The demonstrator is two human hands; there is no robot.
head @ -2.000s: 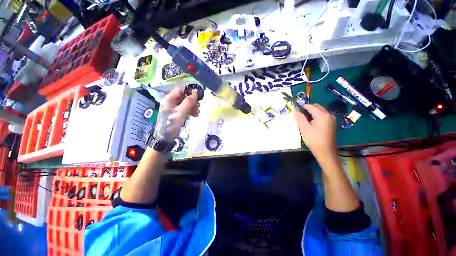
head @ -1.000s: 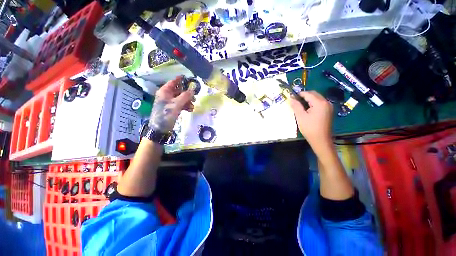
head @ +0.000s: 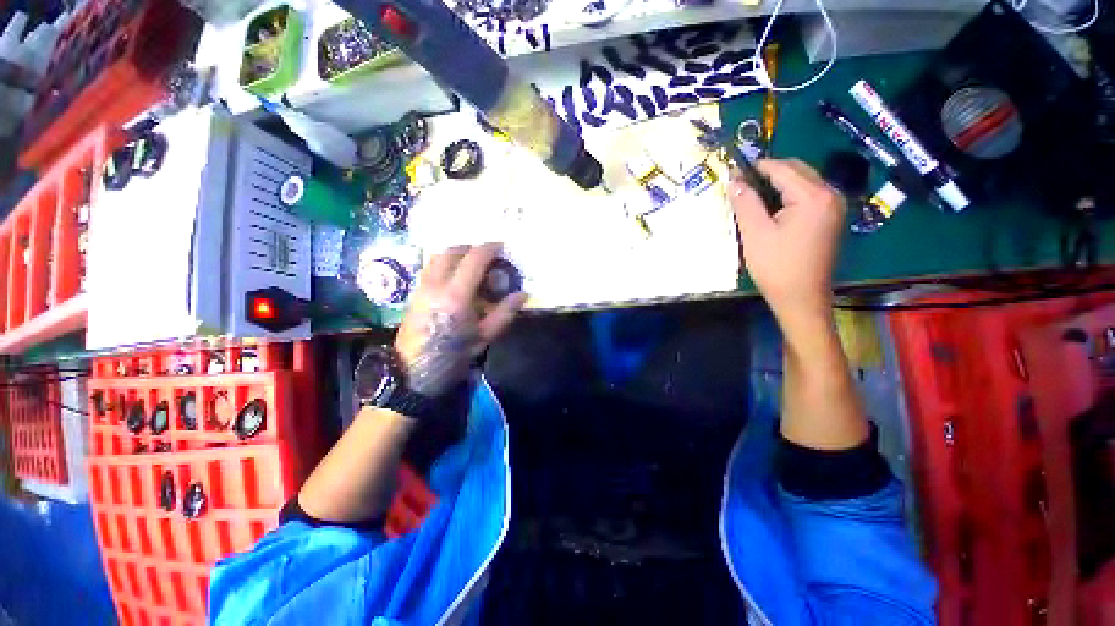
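Observation:
My left hand [head: 452, 320] is low at the mat's front edge, thumb and fingers around a dark round watch part [head: 500, 281]. The fingers hide some of it. My right hand [head: 792, 232] holds dark tweezers [head: 751, 175], tips pointing up and left over the mat's right edge. Small silver-white battery cells [head: 666, 190] with yellow edges lie left of the tweezers on the cream-white mat [head: 587, 263]. A dark ring [head: 461, 159] lies on the mat's upper left.
A grey-and-tan electric screwdriver [head: 489, 92] hangs over the mat. Black strap-like pieces [head: 660, 80] lie behind. A grey vented box [head: 232, 232] and red trays [head: 183, 428] are left. A white marker [head: 907, 144] and black fan [head: 982, 120] are right.
My left hand has moved down from beside the screwdriver to the mat's front edge. The dark ring at the mat's upper left now shows. My right hand still holds the tweezers. The view has tilted down.

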